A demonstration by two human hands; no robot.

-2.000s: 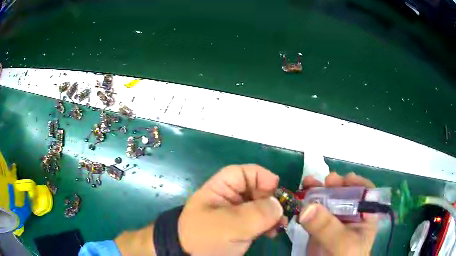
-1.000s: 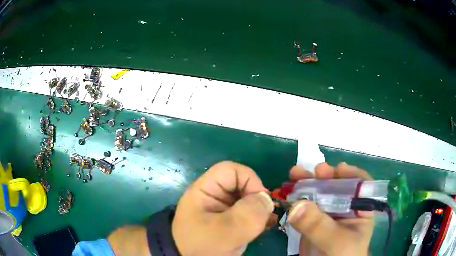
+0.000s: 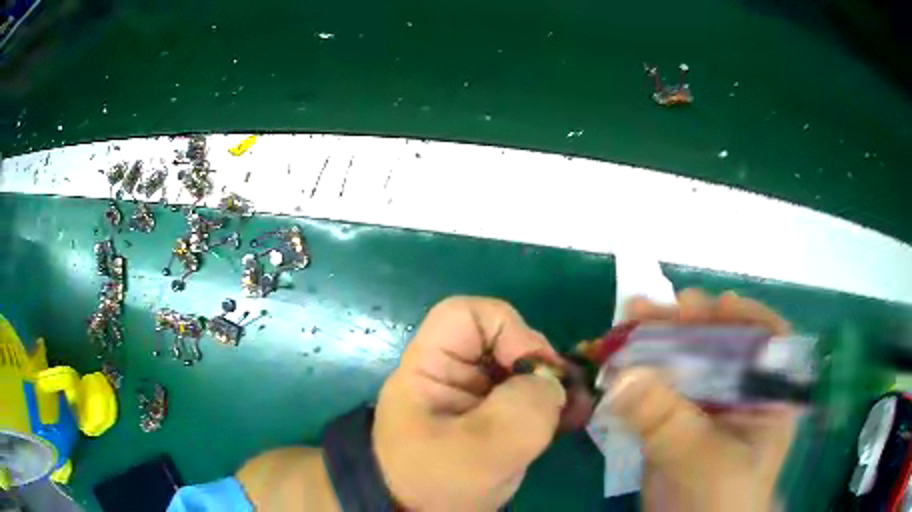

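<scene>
My left hand (image 3: 470, 400), with a black wristband, pinches a small circuit board assembly (image 3: 540, 370) between thumb and fingers; most of it is hidden by them. My right hand (image 3: 690, 420) is wrapped around a clear dispensing syringe (image 3: 690, 362) with red liquid, lying nearly level, blurred. The syringe's front end points left at the assembly; whether the tip touches it cannot be told. A blurred green cap (image 3: 845, 375) is at the syringe's rear. More assemblies (image 3: 195, 230) lie in a loose pile at the left.
A white strip (image 3: 500, 190) divides the green bench from the darker belt, where one assembly (image 3: 672, 95) lies. A yellow scrap (image 3: 243, 145) is on the strip. A yellow and blue fan (image 3: 60, 400) and black phone (image 3: 140, 486) are lower left. White paper (image 3: 640, 285) lies beneath my right hand; a red-black box (image 3: 893, 470) is far right.
My right hand and the syringe have shifted right and slightly up, and blur. My left hand has moved slightly right and up. The belt assembly sits farther right and up.
</scene>
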